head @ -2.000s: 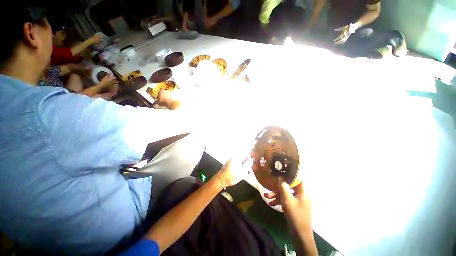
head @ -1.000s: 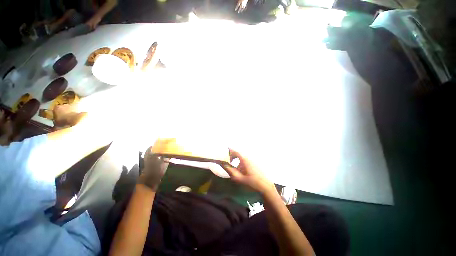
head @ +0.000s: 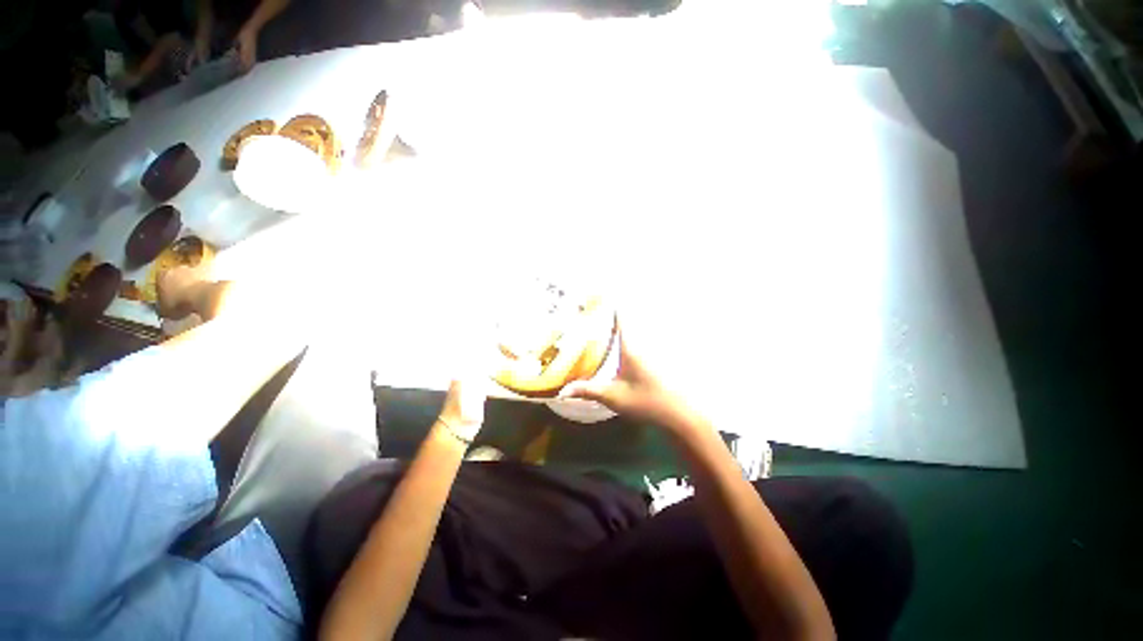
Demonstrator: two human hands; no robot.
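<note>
A round gold base housing (head: 570, 359) is held at the table's near edge, its inside partly washed out by glare. My left hand (head: 466, 403) is at its left side, its fingers lost in glare. My right hand (head: 627, 388) grips its right side, thumb and fingers on the rim. A pale round part (head: 582, 410) shows just under the housing. The small parts inside the shell cannot be made out.
A glaring white table sheet (head: 877, 313) spreads ahead. Dark housings (head: 153, 234), gold housings (head: 307, 133) and a white bowl-shaped part (head: 278, 173) lie at the far left. A neighbour in a blue shirt (head: 113, 501) reaches in at the left. A crumpled white item (head: 668, 492) is near my lap.
The housing was upright facing me, then edge-on, and now shows part of its inside. My view has swung right since the earliest frame, and my hands moved slightly right since the second.
</note>
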